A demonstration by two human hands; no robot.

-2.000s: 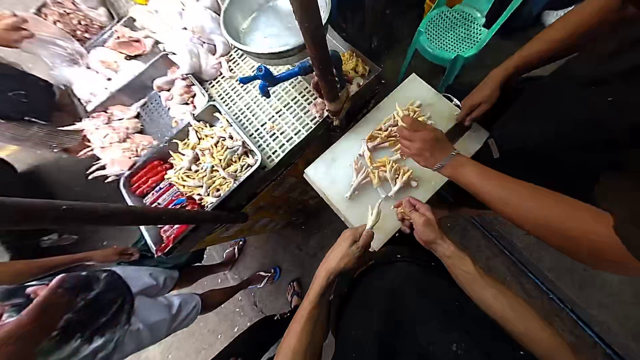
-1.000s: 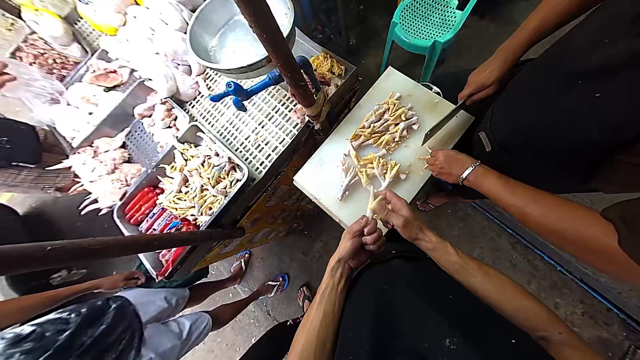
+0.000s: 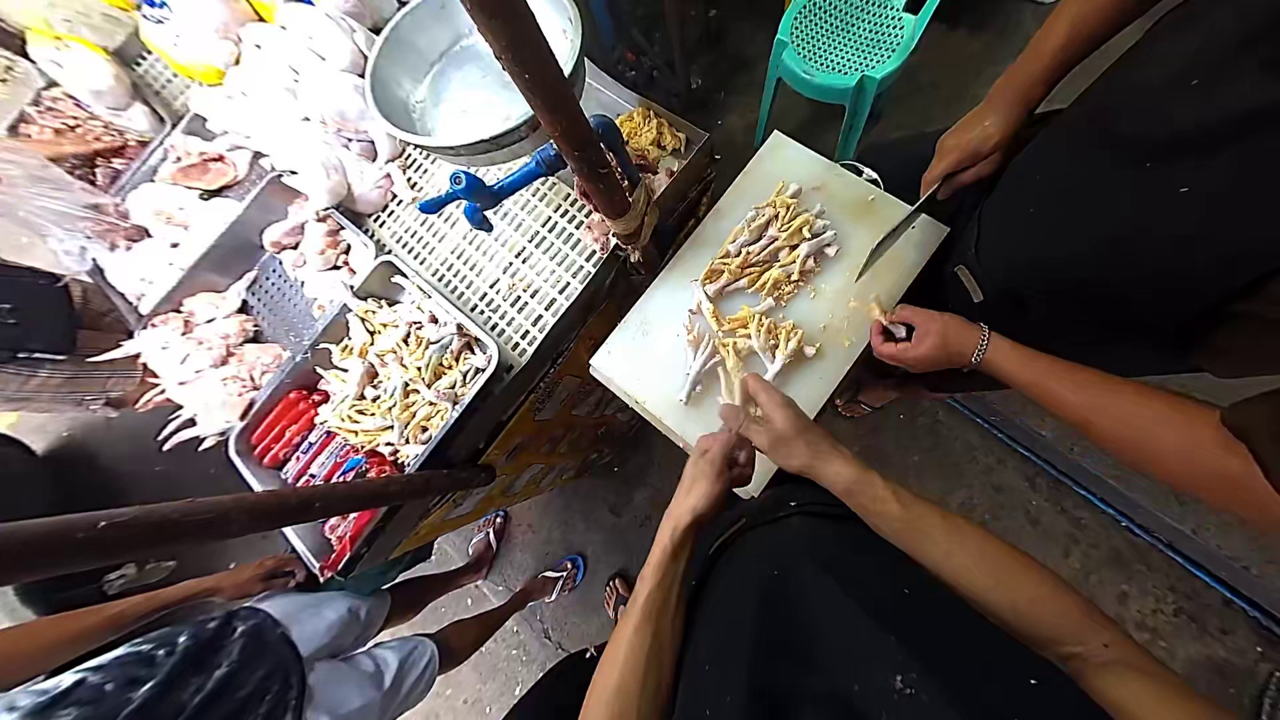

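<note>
My left hand is closed at the near corner of a white cutting board. Touching it, my right hand has its fingers bent down over the board's edge. A pale yellow chicken foot shows at my fingertips, partly hidden and blurred by motion. Just beyond lie more chicken feet in a loose pile. At the board's right side a co-worker's hand grips a knife, blade over the board. The co-worker's other hand, with a bracelet, pinches a small pale piece.
Left of the board is a stall with a tray of chicken feet and red packs, a white grate, a metal basin, a blue tap and an upright pole. A green stool stands behind; another person sits lower left.
My hands, apart two seconds ago with a chicken foot in the left, are now together. The co-worker's braceleted hand has moved off the pile to the right, and the knife now shows over the board.
</note>
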